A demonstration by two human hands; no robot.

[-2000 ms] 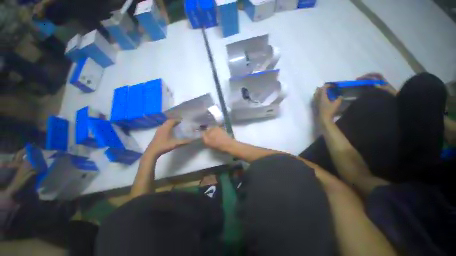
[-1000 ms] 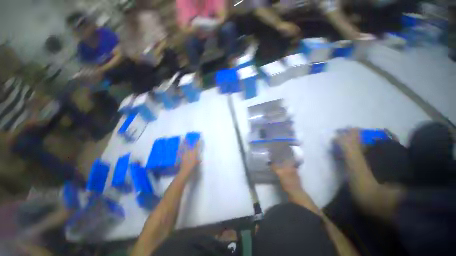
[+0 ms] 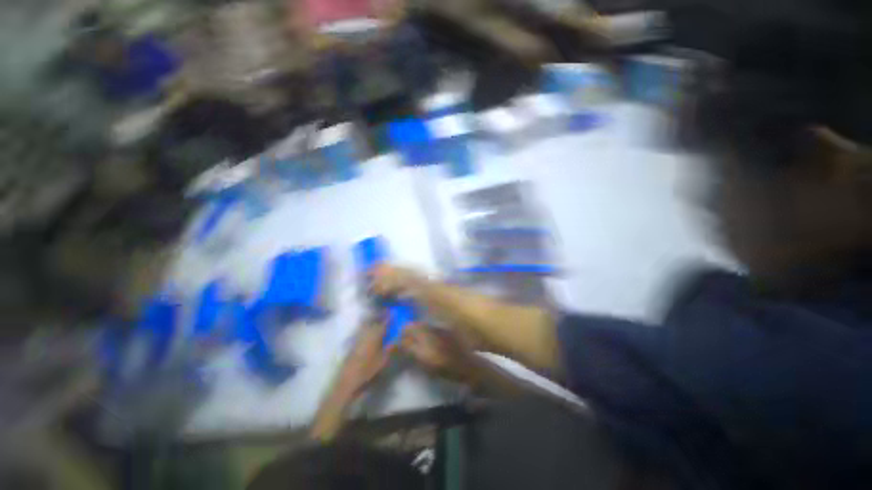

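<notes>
The picture is strongly blurred. My left hand [image 3: 363, 356] and my right hand [image 3: 432, 346] are close together near the table's front edge, around a blue carton [image 3: 399, 322]. Its blue side shows between them; its other sides are hidden. Another person's hand [image 3: 394, 281] reaches in from the right, just above my hands, by a second upright blue carton [image 3: 369, 252]. Whether it touches that carton is too blurred to tell. Grey-white open cartons [image 3: 502, 251] stand to the right of the table seam.
A row of blue cartons [image 3: 294, 278] stands left of my hands, with more scattered blue cartons [image 3: 253, 345] nearer the left edge. Paler cartons [image 3: 330, 158] line the far edge of the white table [image 3: 621, 191]. The other person's dark sleeve [image 3: 650, 354] fills the right side.
My right hand has left the open cartons and come beside my left hand at a blue carton. My left hand has moved nearer me. The neighbour's arm now reaches across from the right.
</notes>
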